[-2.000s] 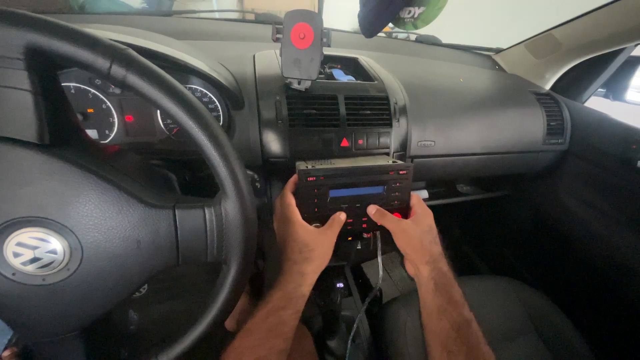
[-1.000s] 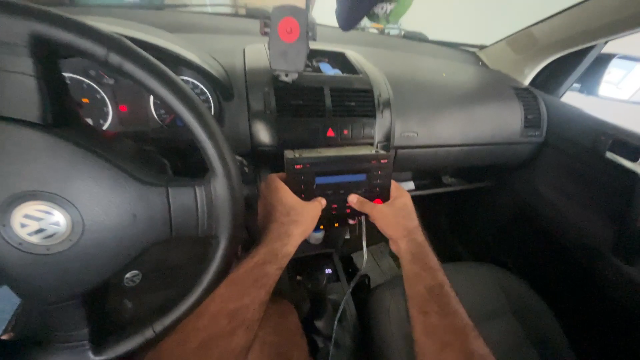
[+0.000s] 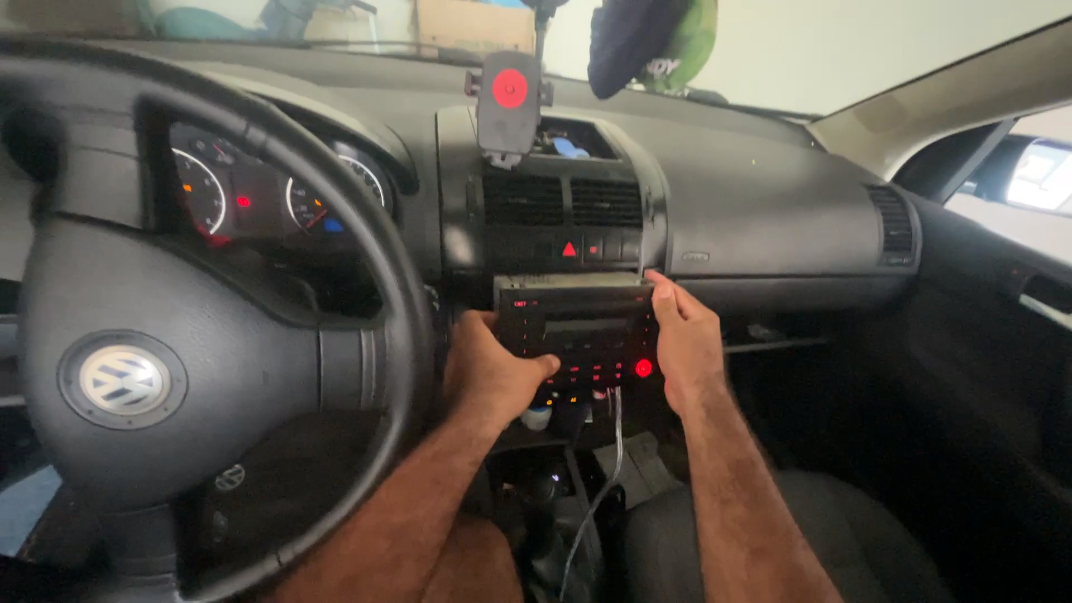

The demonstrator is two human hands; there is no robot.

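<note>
A black car radio head unit [image 3: 586, 314] with red-lit buttons juts out of the centre console below the air vents, its metal top edge showing. My left hand [image 3: 498, 368] grips its left side, the thumb on the lower left of the front; the other fingers are mostly hidden behind the unit. At the right side is my right hand [image 3: 688, 335], fingers along the edge and a fingertip up at the top right corner. The unit's display looks dark. A thin pale cable [image 3: 618, 435] hangs below the radio toward the gear lever area.
The steering wheel [image 3: 402, 335] stands close on the left. Above the radio are the air vents [image 3: 561, 201], the hazard button [image 3: 569, 249] and a phone holder [image 3: 508, 113]. The passenger seat [image 3: 787, 536] lies low on the right, under the dashboard [image 3: 754, 201].
My right hand has moved from the lower front of the radio, where its thumb lay, up to the right side and top corner. The display, blue before, now looks dark.
</note>
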